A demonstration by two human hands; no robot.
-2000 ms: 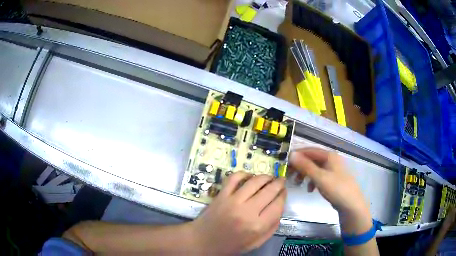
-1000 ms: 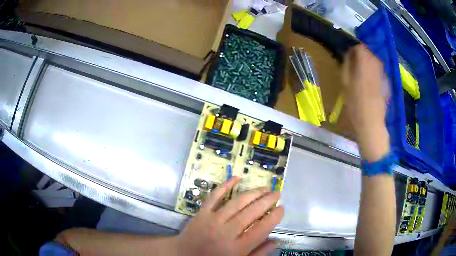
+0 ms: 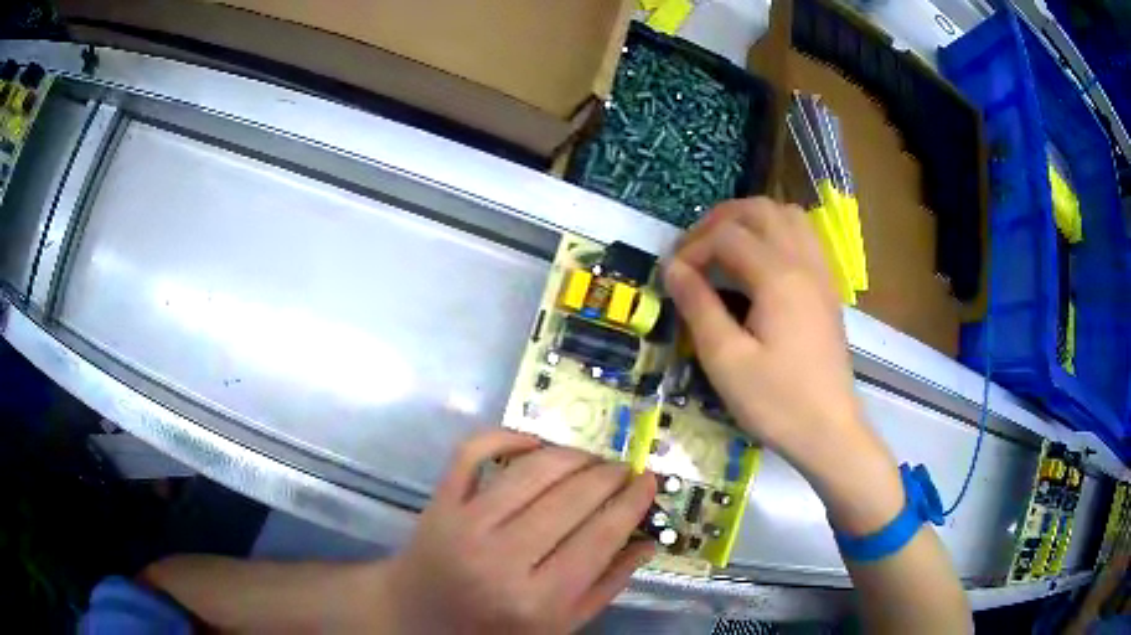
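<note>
The cream circuit board panel (image 3: 577, 416) lies on the pale surface between the rails, its two halves side by side. A yellow-ended plate (image 3: 645, 432) stands between the halves. My right hand (image 3: 769, 329) is over the panel's top with thumb and fingers pinched at the plate's far end; the grip is partly hidden. My left hand (image 3: 533, 540) lies over the lower left half, fingertips at the plate's yellow end; whether they grip it is hidden. Another yellow-ended plate (image 3: 734, 521) stands along the panel's right edge.
Behind the far rail (image 3: 409, 168) are an open carton (image 3: 372, 56), a black tray of green cylinders (image 3: 670, 124), a carton with fanned yellow-ended plates (image 3: 840, 223) and a blue crate (image 3: 1023, 223). More boards (image 3: 1048, 515) lie far right and far left.
My right hand has come from the carton back to the panel with a plate. The single plate beside the fanned pile is gone. My left hand still lies on the panel. The view has shifted.
</note>
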